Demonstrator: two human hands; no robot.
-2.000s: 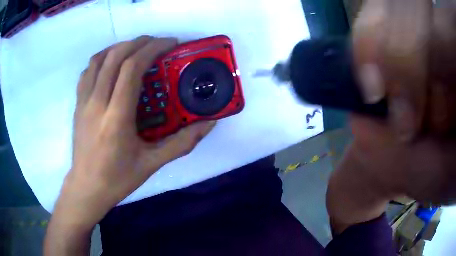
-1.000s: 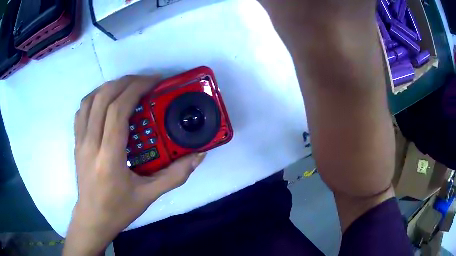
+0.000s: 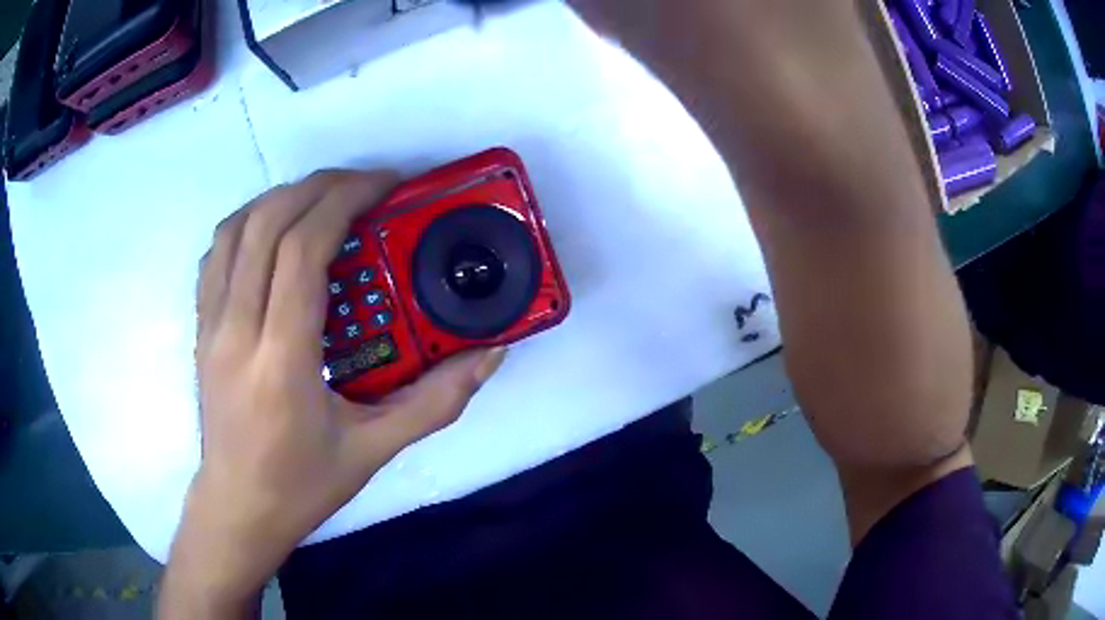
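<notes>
A red portable radio (image 3: 473,273) lies face up on the white work sheet (image 3: 630,327), its round black speaker to the right and its keypad to the left. My left hand (image 3: 291,315) is closed around the radio's left end, with the thumb along the lower edge. My right forearm reaches up past the top edge of the picture. My right hand is cut off there, so what it holds is hidden. A small dark blurred part shows at the top edge near the feeder.
The white-grey screw feeder (image 3: 351,42) stands at the top. Stacked radios (image 3: 133,61) with black backs up are at the upper left. A cardboard box of purple cells (image 3: 969,103) is at the upper right. More cartons (image 3: 1022,418) are lower right.
My right hand with the black screwdriver has moved from beside the radio up out of the picture. The feeder and battery box have come into view. The left hand still holds the radio.
</notes>
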